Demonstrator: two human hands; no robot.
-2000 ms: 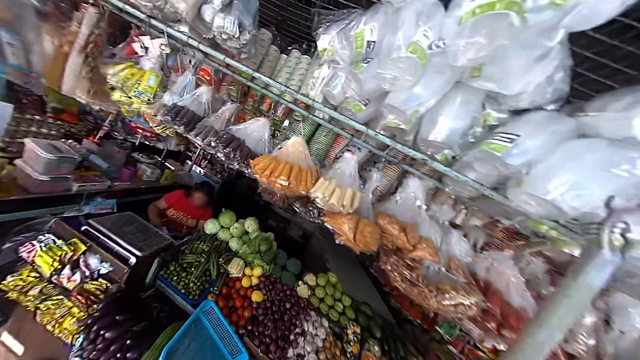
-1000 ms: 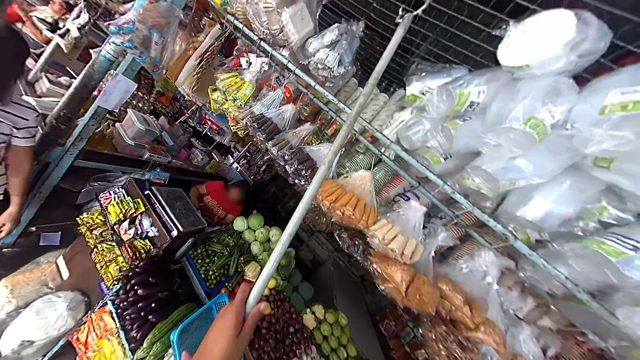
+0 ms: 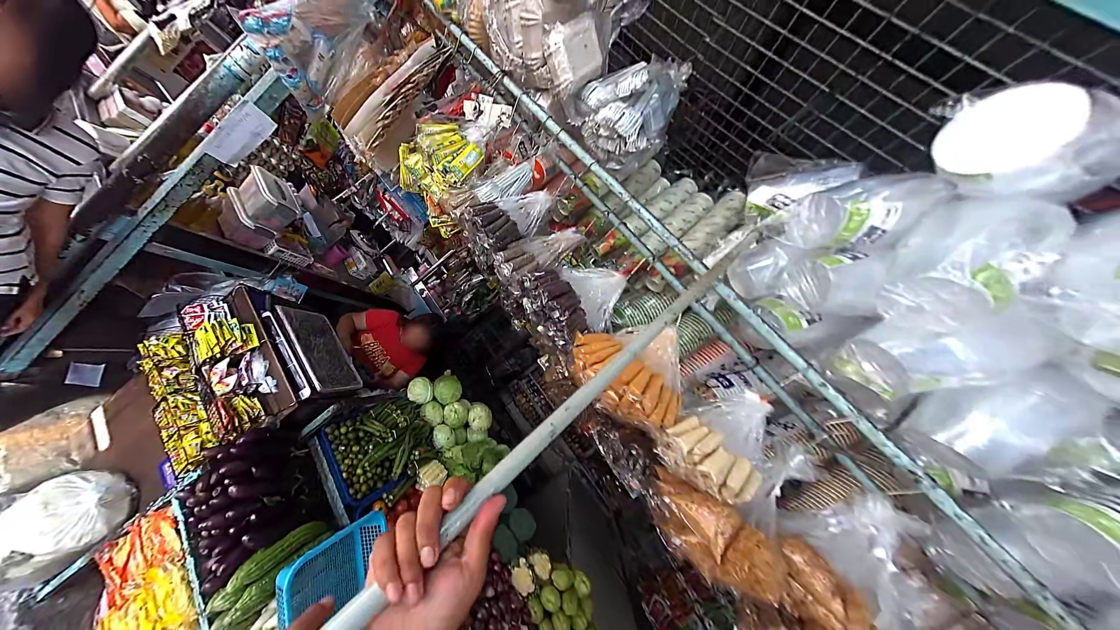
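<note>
My right hand [image 3: 433, 556] is wrapped around a long pale metal pole [image 3: 560, 420], palm up, with the thumb on its right side. At the bottom edge only a fingertip of my left hand [image 3: 312, 615] shows beside the pole; its grip is hidden. The pole slants up to the right, past bags of orange cones [image 3: 626, 376] and pale wafer cones [image 3: 717, 459]. Its far end lies over the blue-green metal rail [image 3: 814, 381], near packs of clear plastic cups [image 3: 945, 306]; whether it touches them I cannot tell.
Below are a blue plastic basket [image 3: 328, 564], eggplants [image 3: 241, 503], cabbages [image 3: 448, 411] and chayotes [image 3: 560, 595]. A person in a red shirt [image 3: 385, 346] is behind the vegetables; another in a striped shirt [image 3: 39, 192] stands at left. Wire mesh [image 3: 787, 79] backs the hanging goods.
My right hand, out of view two seconds ago, came into sight on the pole one second ago. The pole's upper end has come down to the rail. The view has shifted left.
</note>
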